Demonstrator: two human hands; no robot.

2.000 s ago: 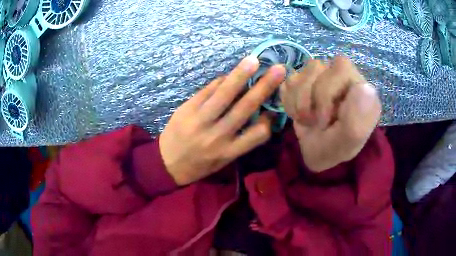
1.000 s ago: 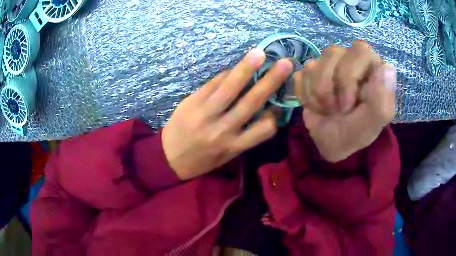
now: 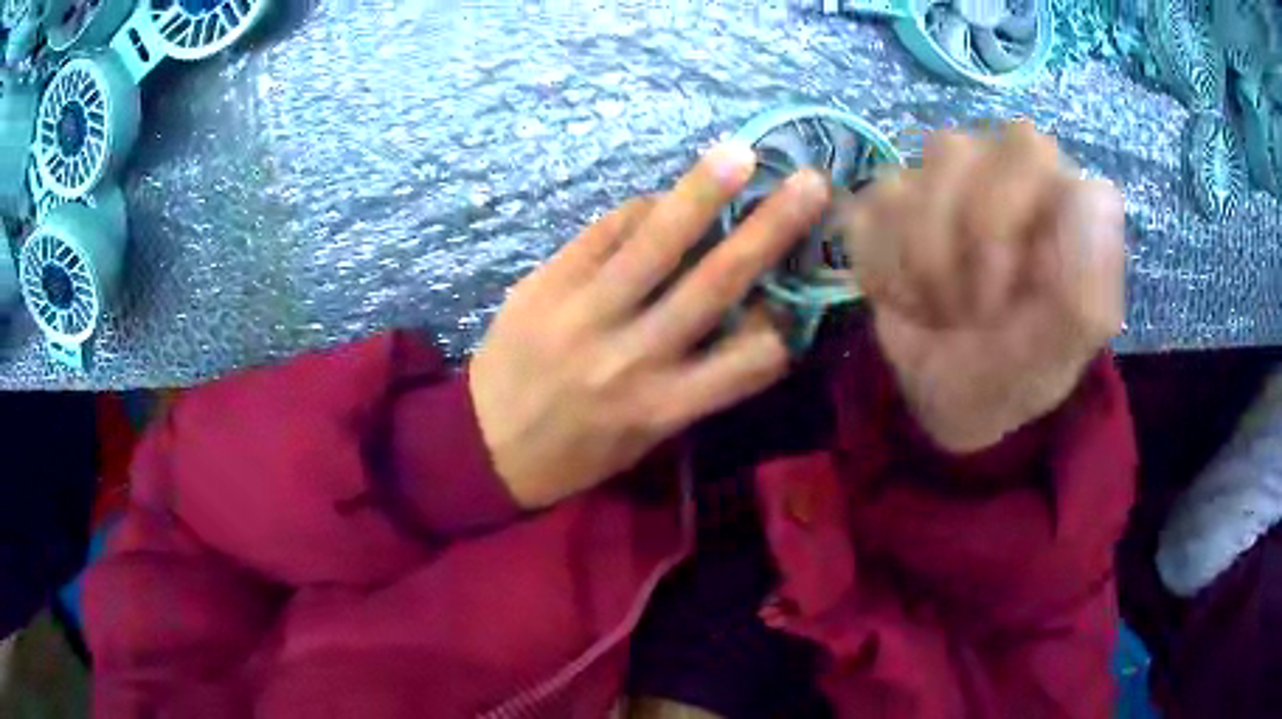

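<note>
An open fan head (image 3: 811, 136), a teal ring with grey curved blades, lies on the silvery padding in front of me. Its stub points toward me. My left hand (image 3: 640, 330) lies over its left side, with fingertips on the ring and blades and lower fingers by the stub. My right hand (image 3: 984, 274) is curled in a fist at the ring's right edge and is blurred. Whether it holds a tool is hidden by the fingers. The ring's lower left part is covered by my left hand.
Silvery bubbled padding (image 3: 422, 169) covers the bench. Fans with grilles (image 3: 63, 281) stand at the left. Another open fan head (image 3: 980, 35) lies at the upper right, beside small teal parts (image 3: 1090, 49) and piled grille covers (image 3: 1212, 155). A grey sleeve-like shape (image 3: 1223, 520) shows at right.
The view has shifted slightly. My left hand stays on the fan head. My right hand has moved slightly right with the fan over the two seconds and is more blurred now.
</note>
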